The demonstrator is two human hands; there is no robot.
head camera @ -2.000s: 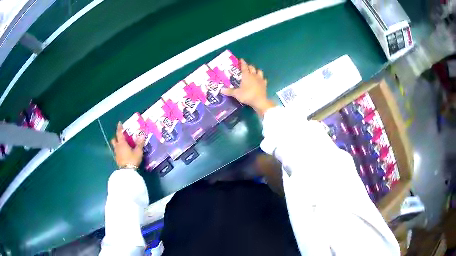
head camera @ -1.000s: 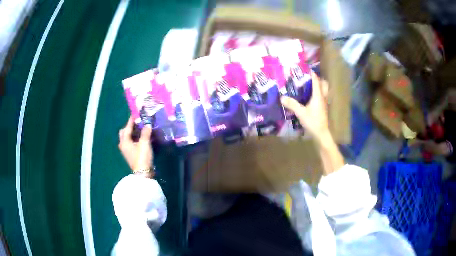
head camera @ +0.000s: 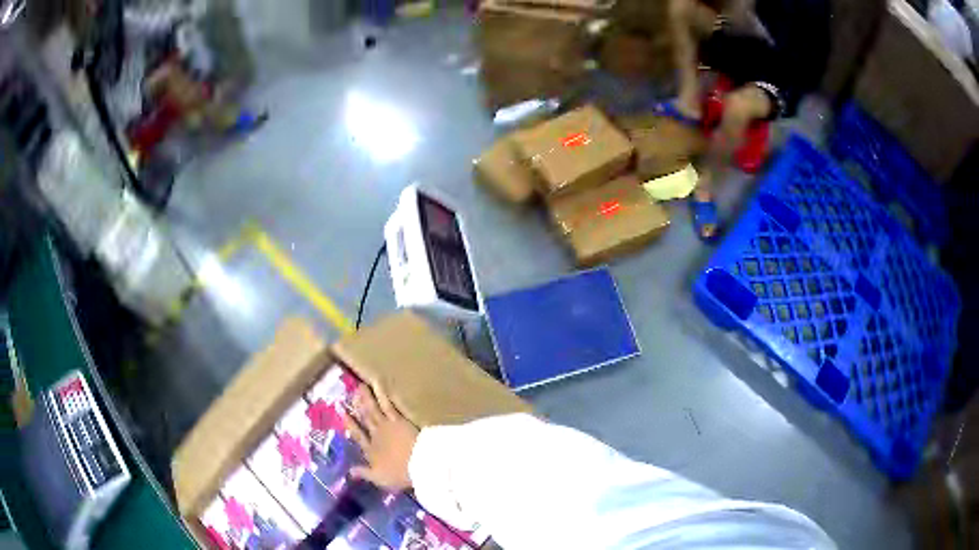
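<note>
An open brown shipping carton (head camera: pixel 252 414) stands at the lower left with its flaps up. Rows of pink, white and purple retail boxes (head camera: pixel 290 457) lie inside it. My right hand (head camera: pixel 386 438) rests on the retail boxes near the carton's far right side, fingers spread, its white sleeve coming in from the lower right. A dark gap or strip shows between boxes near the bottom edge. The carton's near part is cut off by the picture's edge. My left hand is not in view.
A bench scale (head camera: pixel 88 440) sits on the green bench (head camera: pixel 140 505) at left. Beyond the carton are a floor scale's display head (head camera: pixel 432 252) and blue platform (head camera: pixel 564 328), sealed cartons (head camera: pixel 607 215), a blue pallet (head camera: pixel 827 312) and a seated person (head camera: pixel 741 97).
The view has swung right, toward the floor. The row of retail boxes held between both hands is no longer held up; my right hand now lies on boxes in the carton. My left hand has left view.
</note>
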